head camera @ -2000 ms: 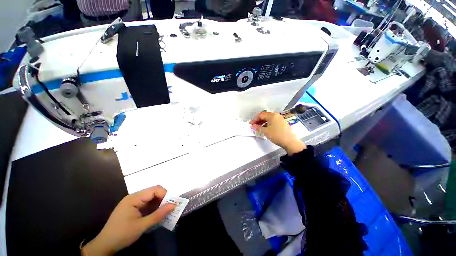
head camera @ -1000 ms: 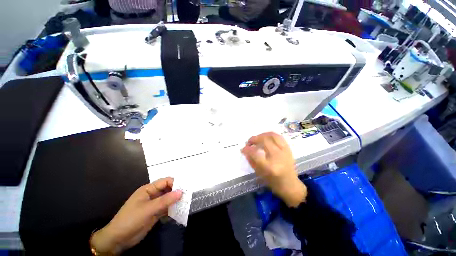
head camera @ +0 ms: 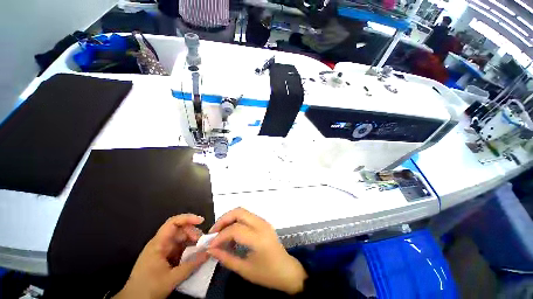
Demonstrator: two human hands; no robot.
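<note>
A white care label (head camera: 198, 279) is pinched between both hands near the table's front edge, over the right edge of the dark garment panel (head camera: 131, 204). My left hand (head camera: 166, 257) grips it from the left. My right hand (head camera: 254, 251) touches its upper end with thumb and fingertips. The label looks bent or folded there. The panel lies flat, its far edge close to the presser foot area (head camera: 206, 153) of the white sewing machine (head camera: 374, 160). Whether the panel is under the foot cannot be told.
A dark panel pile (head camera: 55, 128) lies at the left. A black fabric strip (head camera: 283, 102) hangs over the machine arm. A tray of small parts (head camera: 409, 184) is at the right end of the bed. A blue plastic crate (head camera: 406, 263) stands below right. A person in a striped top (head camera: 204, 13) is behind.
My right hand has moved left from the machine bed to meet my left hand at the label. The view has turned left, showing more of the dark pile.
</note>
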